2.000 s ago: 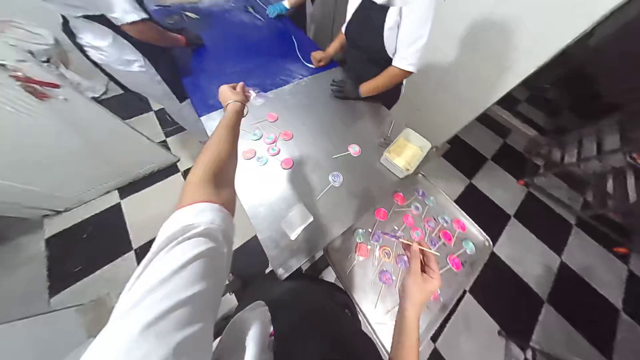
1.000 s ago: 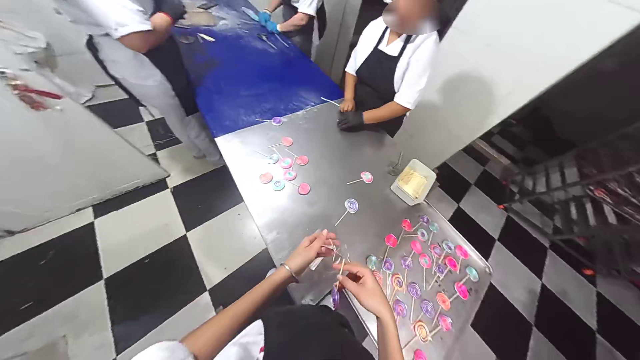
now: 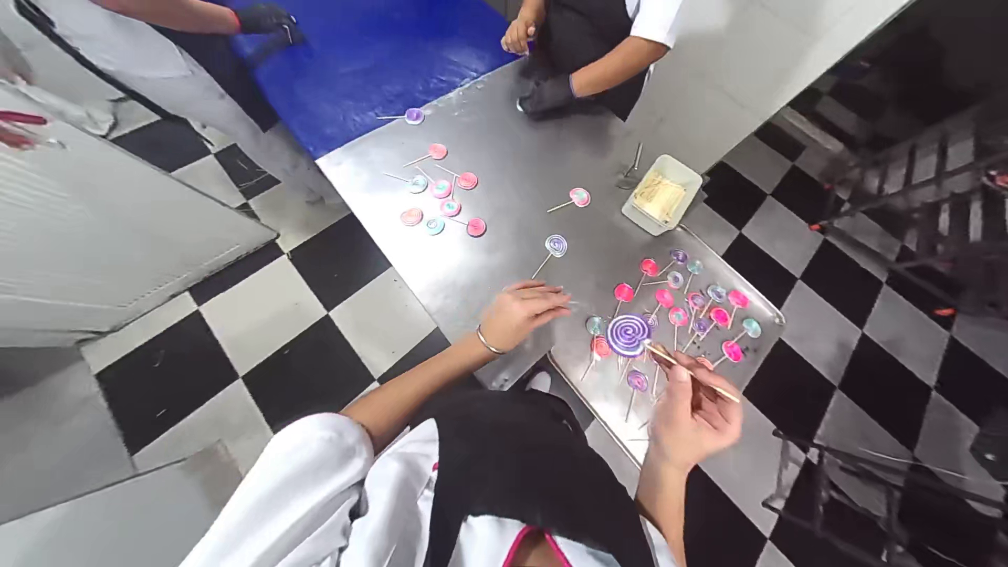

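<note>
My right hand (image 3: 697,409) grips the stick of a purple and white swirl lollipop (image 3: 629,335), held above the metal tray (image 3: 567,364) of pink, purple and teal lollipops. My left hand (image 3: 524,315) is over the steel table with its palm down and fingers extended; whether anything is under it cannot be told. Just beyond it lies a purple swirl lollipop (image 3: 556,246), and farther off a pink one (image 3: 579,197). Several pink and blue lollipops (image 3: 442,189) lie in a loose group at the table's left side, with a purple one (image 3: 414,116) near the blue sheet.
A white plastic container (image 3: 664,194) of sticks stands at the right table edge, beside a small metal tool (image 3: 632,169). A blue covering (image 3: 378,63) adjoins the steel table (image 3: 504,157). One person's gloved hand (image 3: 547,94) rests at the far edge; another person's gloved hand (image 3: 268,20) is over the blue covering.
My hands, together near the tray's left side a second ago, are now apart. The right has moved over the tray with the purple swirl lollipop.
</note>
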